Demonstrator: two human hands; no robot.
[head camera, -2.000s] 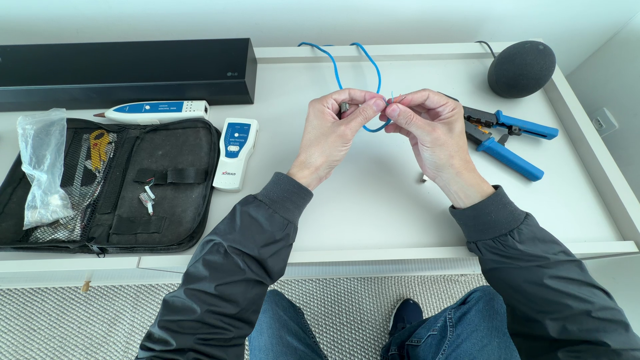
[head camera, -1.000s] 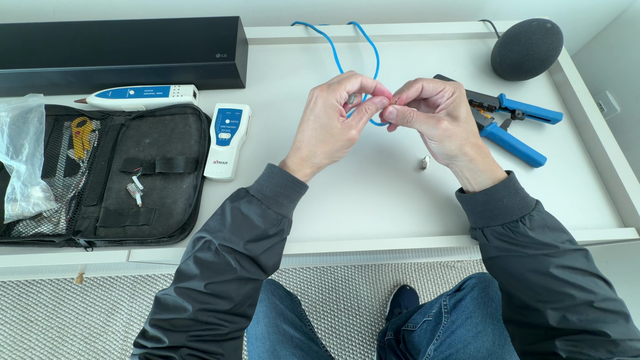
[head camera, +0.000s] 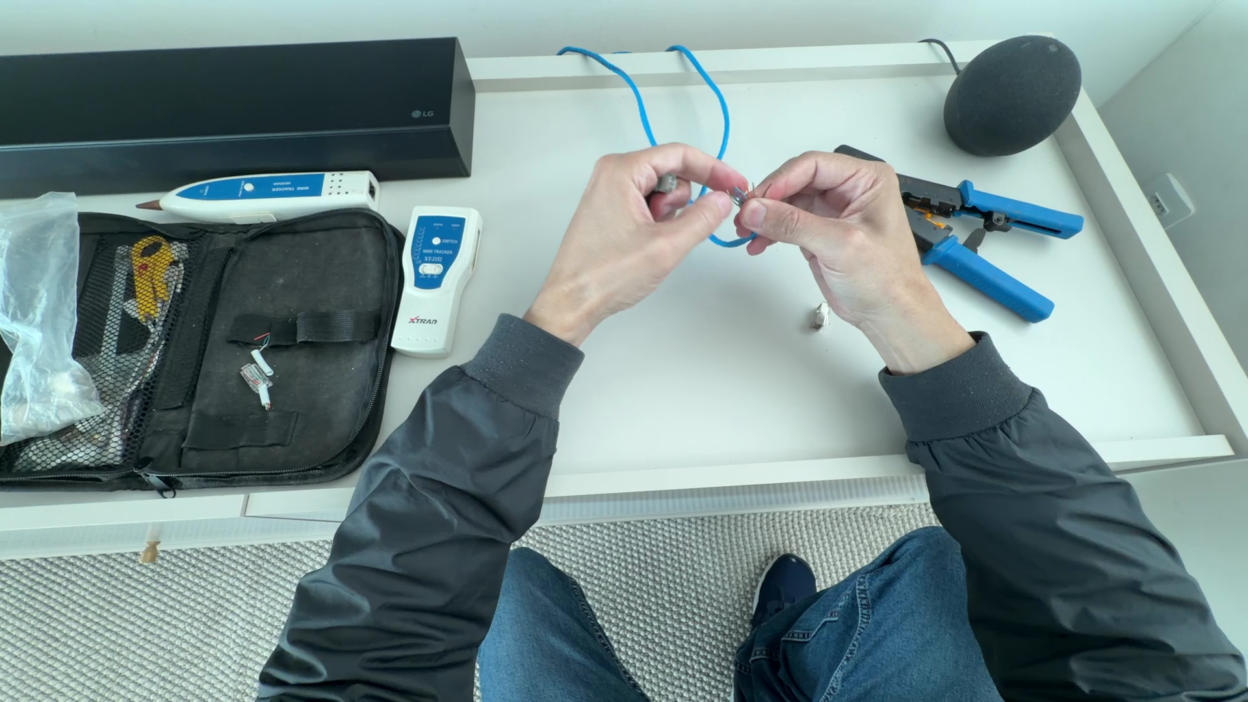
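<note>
A blue network cable (head camera: 722, 112) loops from the desk's back edge down to my hands. My right hand (head camera: 829, 219) pinches the cable's end, where thin stripped wires show between the fingertips. The fingertips of my left hand (head camera: 653, 219) meet those wires, while a small greyish piece (head camera: 667, 183) sits in its curled fingers; its kind is unclear. Just right of my right hand lies a crimping tool with blue handles (head camera: 990, 280), its head partly hidden. Below that hand, a small connector-like piece (head camera: 820, 315) rests on the white desk (head camera: 673, 390).
At left, an unzipped black tool case (head camera: 322, 244) holds a clear plastic bag (head camera: 39, 322), a yellow tool (head camera: 152, 278) and connector pieces (head camera: 257, 375). Around it are a wire tracker probe (head camera: 273, 195), a white tracker unit (head camera: 436, 283) and an LG soundbar (head camera: 234, 117). A dark speaker (head camera: 1014, 96) stands back right.
Both hands stay close together at the cable's end, with small shifts of the fingers. The small piece on the desk, mostly hidden by my right hand two seconds ago, now shows fully.
</note>
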